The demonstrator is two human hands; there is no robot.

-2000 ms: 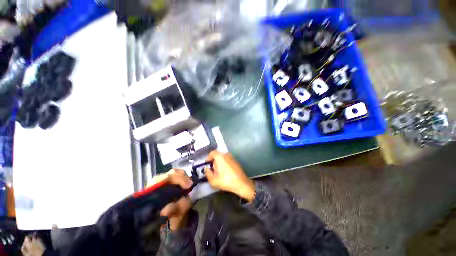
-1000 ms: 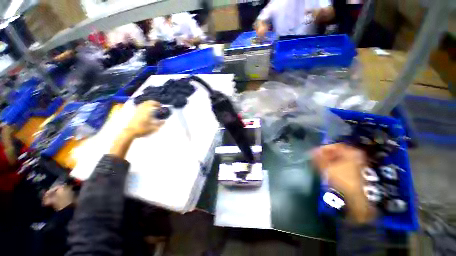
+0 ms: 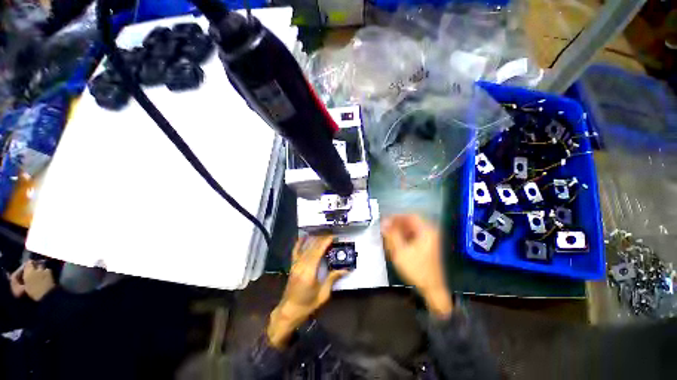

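A black squarish motor unit point(image 3: 342, 255) with a pale round centre lies on the white work pad point(image 3: 373, 260). My left hand point(image 3: 306, 273) is at its left side, with thumb and fingers around its edge. My right hand point(image 3: 410, 245) is to the right of the unit, apart from it, blurred, with fingers curled; whether it holds something small cannot be told. The electric screwdriver point(image 3: 286, 96), black with a red strip, hangs over the screw feeder point(image 3: 327, 176), its tip by the feeder's near end.
A blue bin point(image 3: 532, 269) of motors stands at the right, loose metal parts point(image 3: 637, 274) beyond it. A stack of white sheets point(image 3: 178, 178) with black units point(image 3: 159, 59) is at the left, crossed by the black cord. A crumpled clear bag point(image 3: 408, 89) lies behind. Another person's hand point(image 3: 35, 280) shows far left.
My left hand has come from the black units on the sheets to the unit on the pad. My right hand has moved left, away from the blue bin. The view has tilted down.
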